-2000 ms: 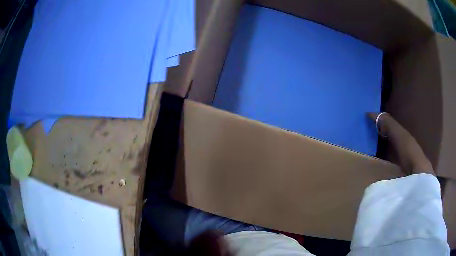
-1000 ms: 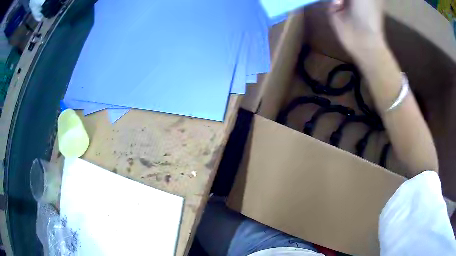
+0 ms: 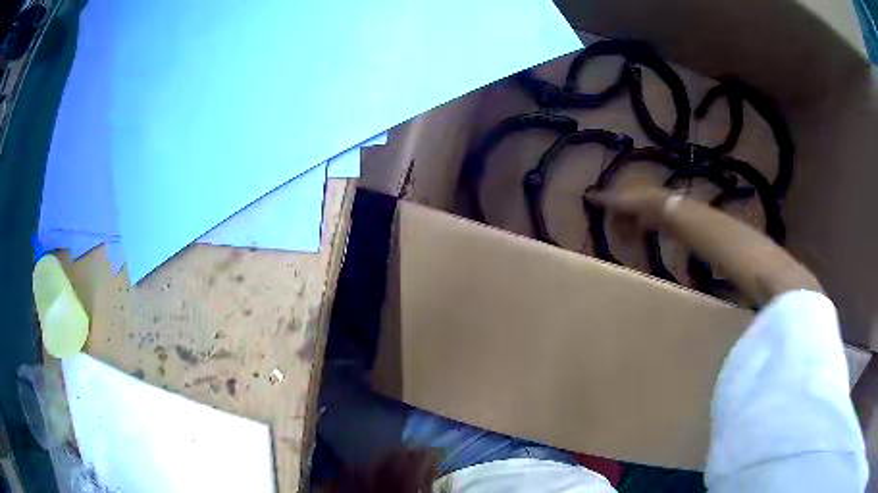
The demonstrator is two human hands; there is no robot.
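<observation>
Black U-shaped brackets (image 3: pixel 539 193) lie in overlapping rows on the bottom of a deep brown cardboard box (image 3: pixel 568 332). My right hand (image 3: pixel 631 210) reaches over the near wall into the box, its blurred fingers at one bracket; whether they grip it is unclear. A large light-blue sheet (image 3: pixel 318 87) lies at an angle over the stack of blue sheets on the bench, its right corner reaching over the box's left edge. A blurred reddish-brown shape beside white cloth at the bottom edge may be my left hand, but this is unclear.
The stained brown bench top (image 3: pixel 221 327) is left of the box, with a dark gap between them. A pale yellow bottle (image 3: pixel 60 308) lies at the far left. A white foam sheet (image 3: pixel 164 428) is at the lower left, beside clear plastic. The box walls stand high around the brackets.
The blue sheet that covered the box's inside was lifted out and now lies on the bench stack, showing the brackets. My right hand has let it go and moved back down into the box.
</observation>
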